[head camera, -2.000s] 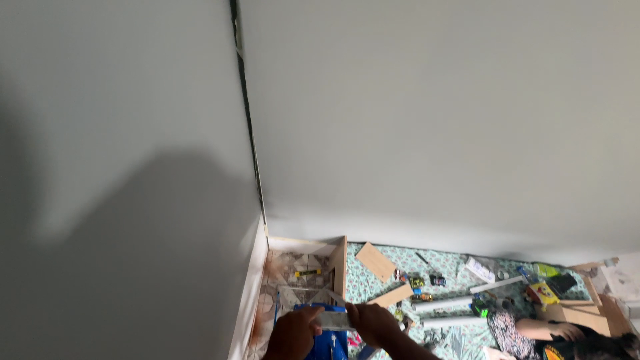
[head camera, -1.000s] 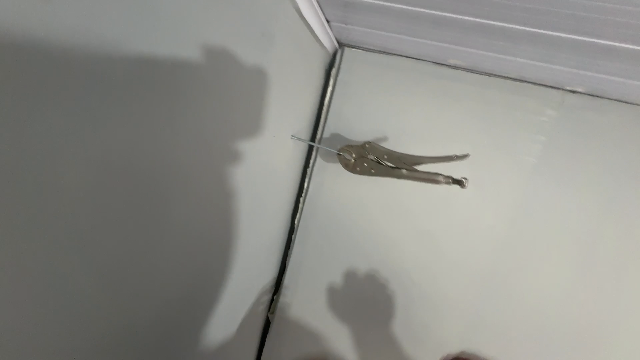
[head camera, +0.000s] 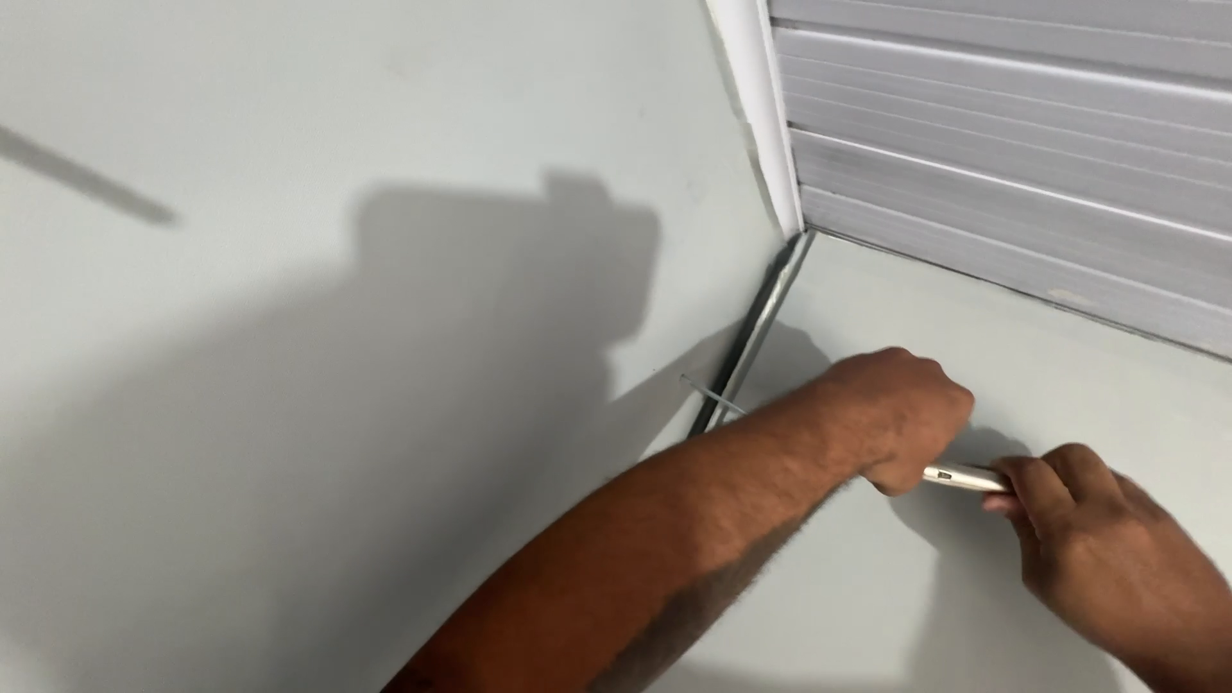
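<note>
Locking pliers (head camera: 967, 476) are gripped at both ends in front of the right-hand wall panel, with much of the tool covered by my hands. My left hand (head camera: 900, 414) is closed around the jaw side, its arm crossing from the bottom of the view. Around the handle end my right hand (head camera: 1088, 529) holds with thumb and fingers. A thin metal wire or rod (head camera: 710, 393) sticks out past my left forearm and crosses the dark corner gap. Whether the jaws clamp it is hidden.
Two pale wall panels (head camera: 1088, 366) meet at a corner gap edged by a metal strip (head camera: 765, 313). Above is a ribbed ceiling panel (head camera: 1011, 144), with white trim (head camera: 765, 106) along the left wall's top. Shadows fall on both walls.
Both hands have come up onto the locking pliers, which hung at the corner untouched one second ago. The view swung up from the floor before that.
</note>
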